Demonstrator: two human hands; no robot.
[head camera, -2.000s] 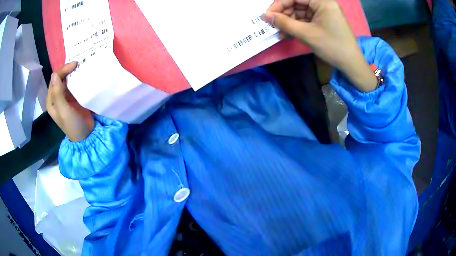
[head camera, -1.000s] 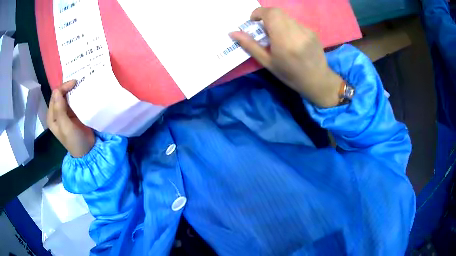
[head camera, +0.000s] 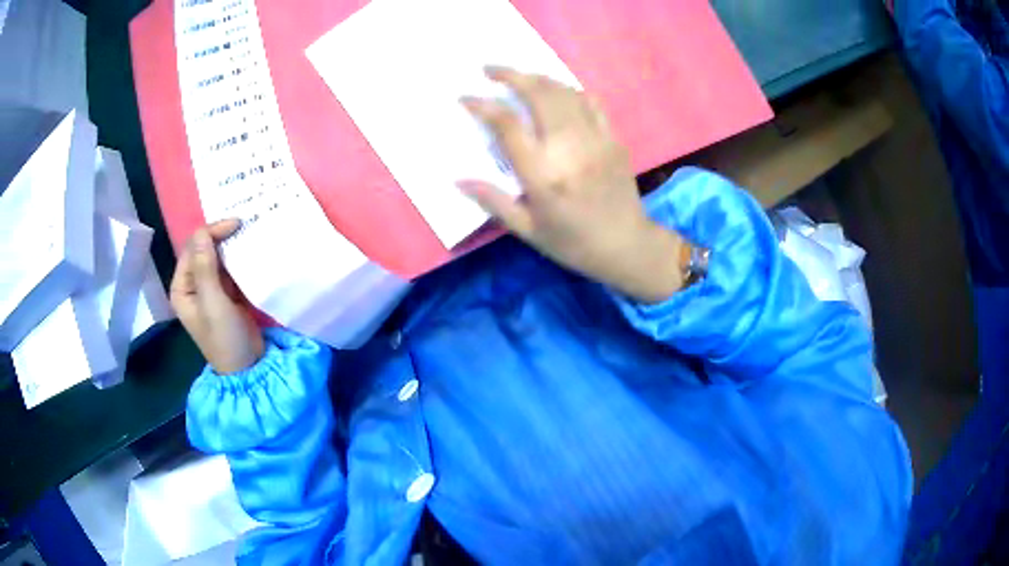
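A white box (head camera: 387, 94) lies on the red mat (head camera: 664, 77), its near corner by the mat's front edge. My right hand (head camera: 559, 166) is over the box's right part, fingers spread and slightly blurred, partly hiding dark print under them. Whether a label is at the fingertips cannot be told. The label strip (head camera: 238, 122), with a column of small barcodes, runs down the mat's left side and hangs over the front edge. My left hand (head camera: 216, 293) pinches the strip's left edge near the mat's front left.
White box stacks (head camera: 72, 265) stand on the dark green table (head camera: 105, 437) at left. A large white bag (head camera: 183, 509) is below them. At right, under the table, an open brown carton (head camera: 819, 149) holds crumpled clear plastic (head camera: 824, 260). A blue sleeve of another person (head camera: 952, 77) shows at top right.
The view has shifted, showing more of the box and strip. My right hand has moved left and inward over the box and its fingers have spread. My left hand remains at the strip.
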